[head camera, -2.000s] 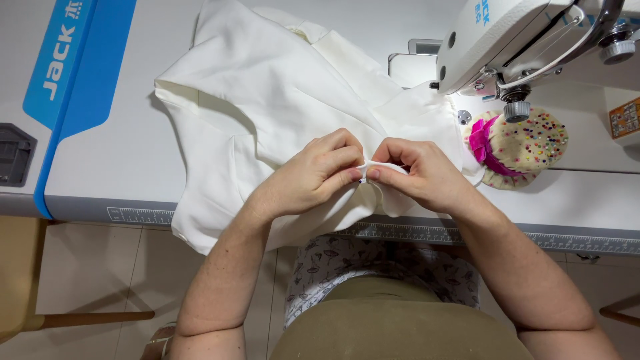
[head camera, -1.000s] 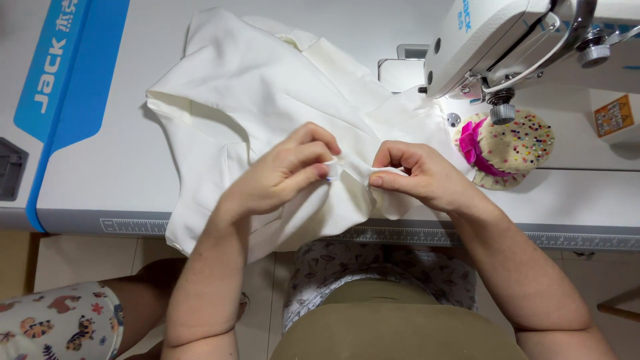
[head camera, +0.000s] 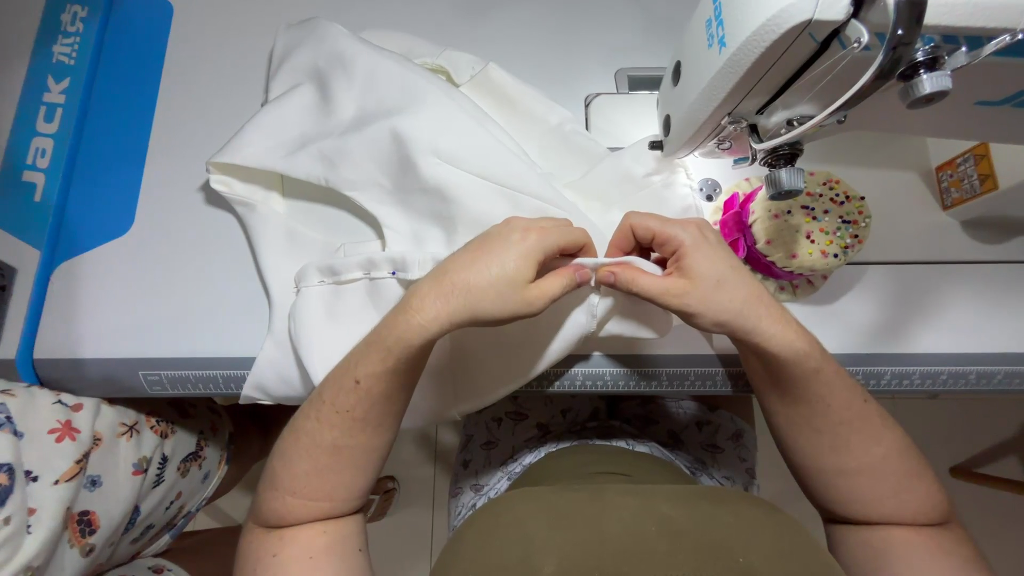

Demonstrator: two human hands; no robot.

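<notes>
A white fabric garment [head camera: 416,152] lies across the sewing table, its lower part hanging over the front edge. My left hand [head camera: 512,272] pinches a folded edge of it between thumb and fingers. Close beside it, nearly touching, my right hand [head camera: 680,268] pinches the same edge, near a vertical seam. Left of my hands, a folded edge carries several pins, one a blue-headed pin [head camera: 393,274]. Just right of my right hand sits a hat-shaped pincushion [head camera: 808,224] with a magenta ribbon and many coloured pins.
The sewing machine head [head camera: 744,80] stands at the upper right, with fabric near its needle area. A small orange-edged box [head camera: 966,178] lies at far right. A ruler strip [head camera: 640,379] runs along the front edge. Another person's patterned clothing [head camera: 88,472] shows at lower left.
My hands, slightly apart one second ago, are now together at the folded edge. The pinned edge at left now shows plainly. The other person at lower left, not seen two seconds ago, has come closer.
</notes>
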